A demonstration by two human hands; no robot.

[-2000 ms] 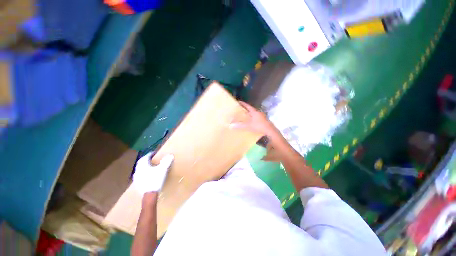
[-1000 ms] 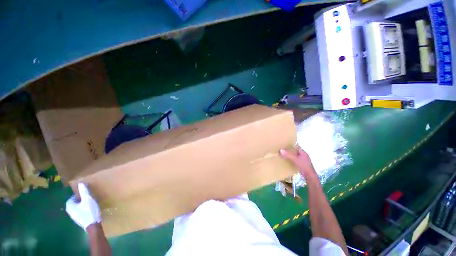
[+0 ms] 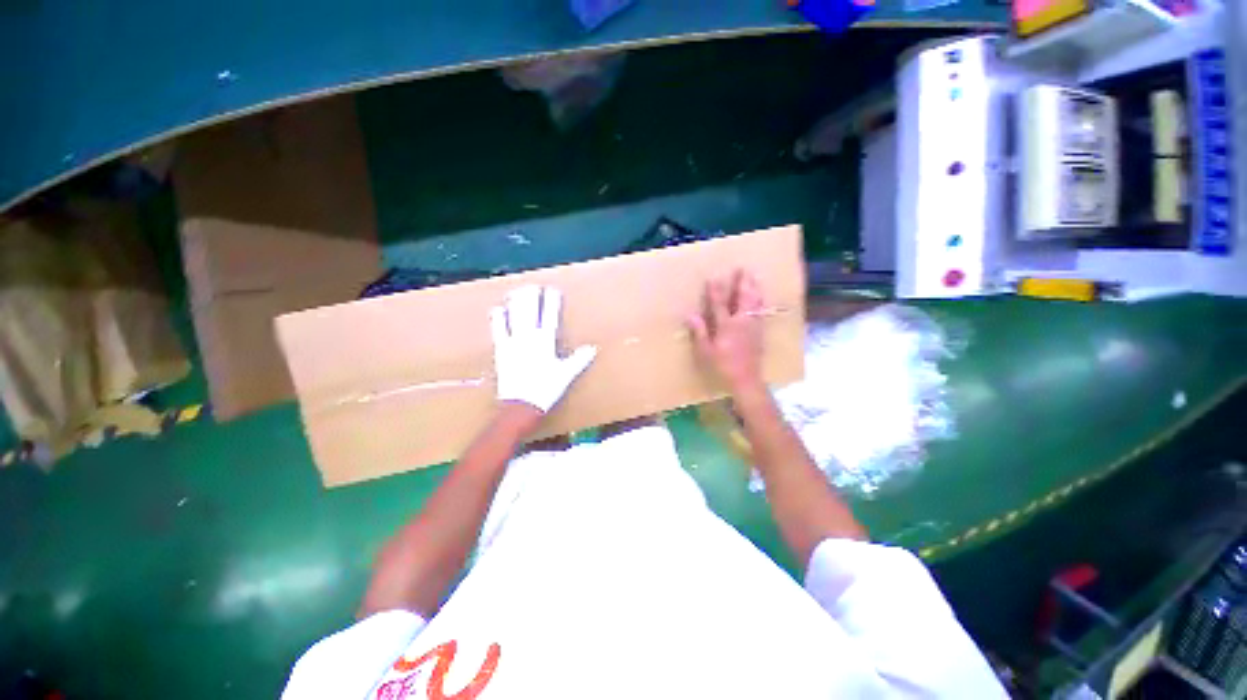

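A long plain brown shipping carton (image 3: 629,308) lies across in front of my body, one long face up. A shiny strip, which looks like clear tape, runs along the middle of that face. My left hand (image 3: 533,349), in a white glove, lies flat on the face near its middle, fingers spread. My bare right hand (image 3: 729,328) lies on the face near the right end, fingers apart. Neither hand grips anything. The carton's underside is hidden.
A white machine (image 3: 944,171) with small buttons stands at upper right. A heap of clear plastic bags (image 3: 875,397) is right of the carton. A dark green bench (image 3: 342,62) spans the top. Flat brown cardboard (image 3: 280,260) leans at left. Black stool parts show behind the carton.
The carton has turned so a flat face points up and lies more level. Both hands moved from its ends onto this face, the left hand moving far to the right.
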